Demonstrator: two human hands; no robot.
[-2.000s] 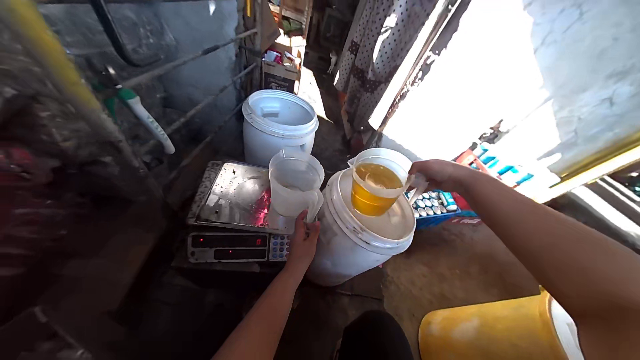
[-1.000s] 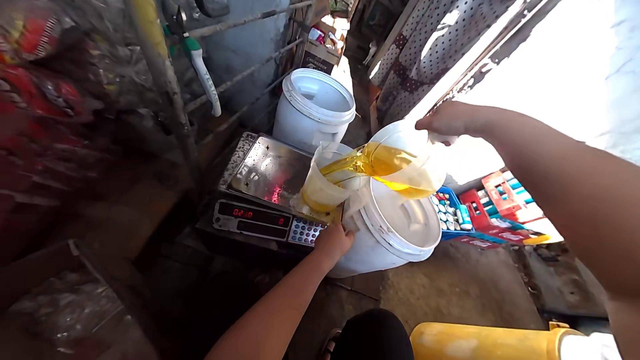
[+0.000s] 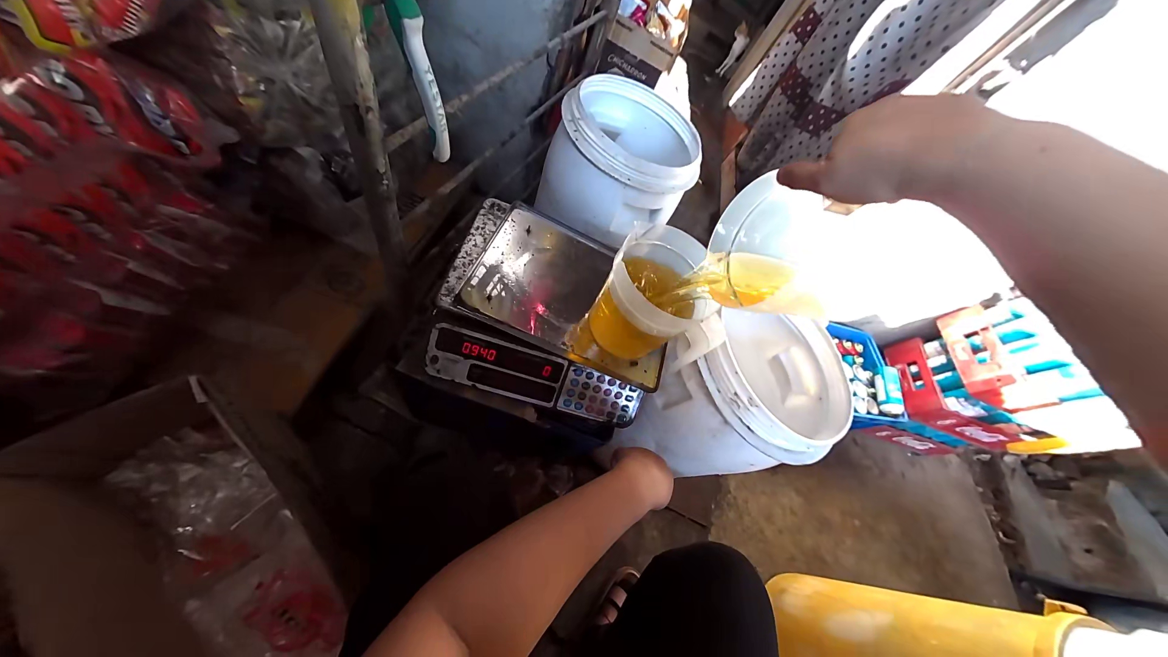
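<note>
My right hand [image 3: 871, 151] grips a translucent plastic pitcher [image 3: 766, 224] by its upper side and tilts it to the left. Yellow liquid [image 3: 698, 281] streams from its lip into a second translucent plastic jug [image 3: 630, 306], which stands on the metal pan [image 3: 538, 278] of a digital scale [image 3: 497, 365] with lit red digits. The jug's handle points right, over the lidded white bucket. My left hand [image 3: 643, 474] is low against the side of that bucket, below the scale's keypad; its fingers are hidden, and it is off the jug.
The lidded white plastic bucket [image 3: 794, 374] stands right of the scale, an uncovered white bucket [image 3: 630, 128] behind it. Blue and red crates [image 3: 922, 392] sit at right, a yellow plastic container [image 3: 894, 620] at bottom right. A metal rail frame [image 3: 360, 128] and an open cardboard box [image 3: 255, 456] are at left.
The right hand has raised and tipped the pitcher, and the jug now holds much yellow liquid. The left hand, at the jug's handle earlier, has moved down and off it. The jug stands upon the scale.
</note>
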